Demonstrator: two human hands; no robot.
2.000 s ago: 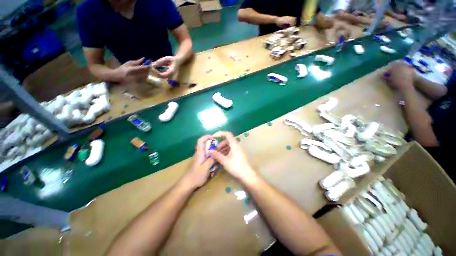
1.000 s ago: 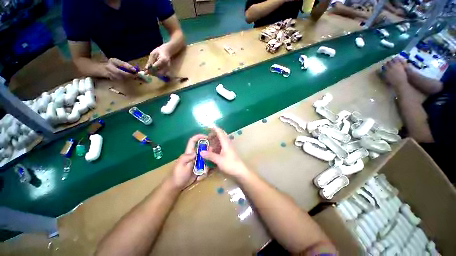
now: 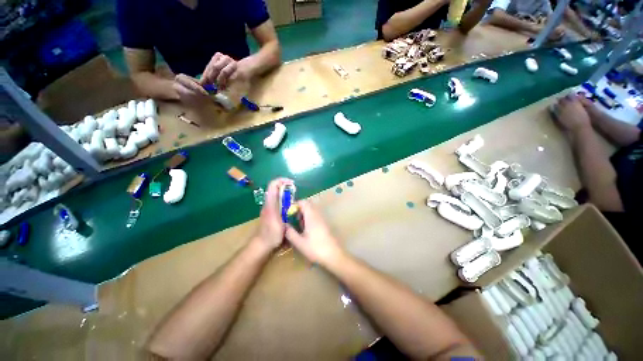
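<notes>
My left hand (image 3: 271, 218) holds a part-built unit (image 3: 286, 200), a white shell with a blue strip inside, upright at the near edge of the green belt. My right hand (image 3: 310, 231) is close against its lower right side. A small yellow piece (image 3: 293, 209) shows at the right fingertips; it may be a tool's handle, but the rest is hidden by the fingers. White housing halves (image 3: 481, 203) lie in a loose pile on the brown bench to the right.
The green belt (image 3: 317, 158) carries white covers, part-built units and circuit boards with blue cells. An open cardboard box (image 3: 606, 261) of white shells stands lower right. White pieces (image 3: 113, 130) are heaped far left. People sit across the belt and at right.
The unit has turned from facing up to a more edge-on pose, and the yellow piece now shows at my right fingers. Belt items appear further right in view.
</notes>
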